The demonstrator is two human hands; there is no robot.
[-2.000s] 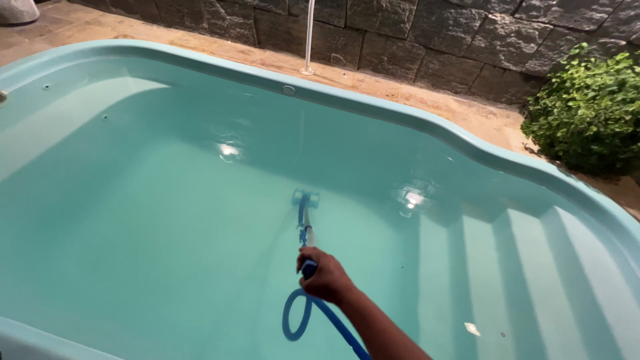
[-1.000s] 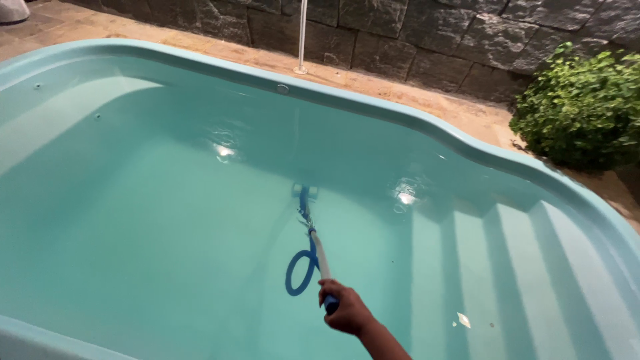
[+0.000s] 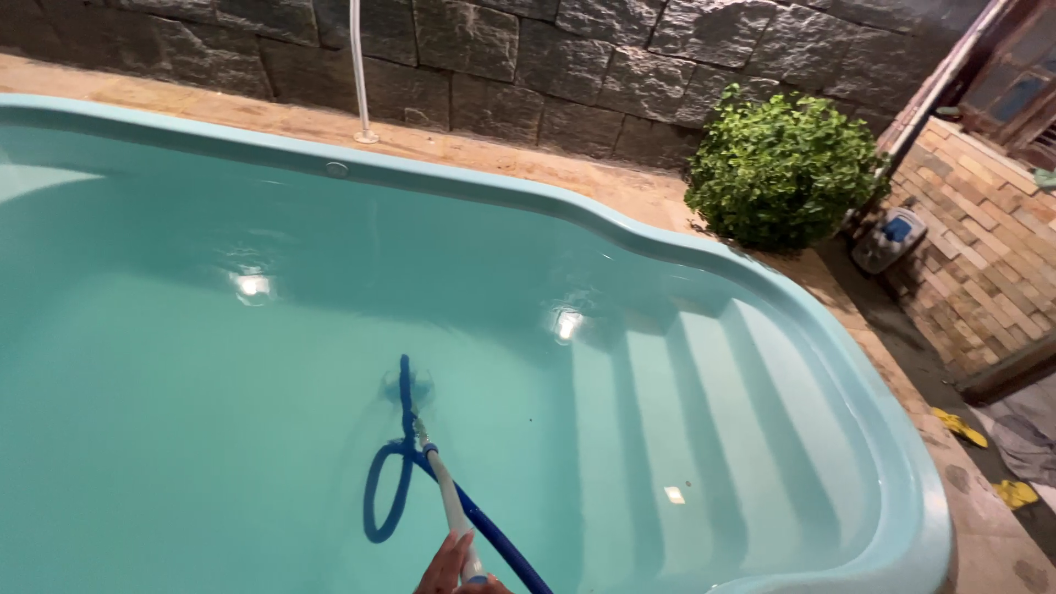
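A pale telescopic pole (image 3: 450, 495) slants down into the pool water. My left hand (image 3: 445, 564) is at the bottom edge, its fingers against the left side of the pole. Low beside the pole's blue collar, a small part of my right hand (image 3: 488, 585) shows; the rest is cut off by the frame. A blue hose (image 3: 503, 540) runs along the pole, makes a loop at its left and reaches the vacuum head (image 3: 408, 386), which is under water and blurred.
Pool steps (image 3: 701, 429) lie on the right, with a small pale scrap (image 3: 674, 495) over them. The pool rim (image 3: 495, 188) curves around, bordered by stone paving (image 3: 577, 169). Beyond stand a stone wall (image 3: 466, 37), a white post (image 3: 358, 74), a bush (image 3: 784, 169) and yellow flip-flops (image 3: 959, 427).
My right hand has moved down toward the bottom edge, and my left hand has come into view at the pole. The view has turned right, showing the brick wall and flip-flops.
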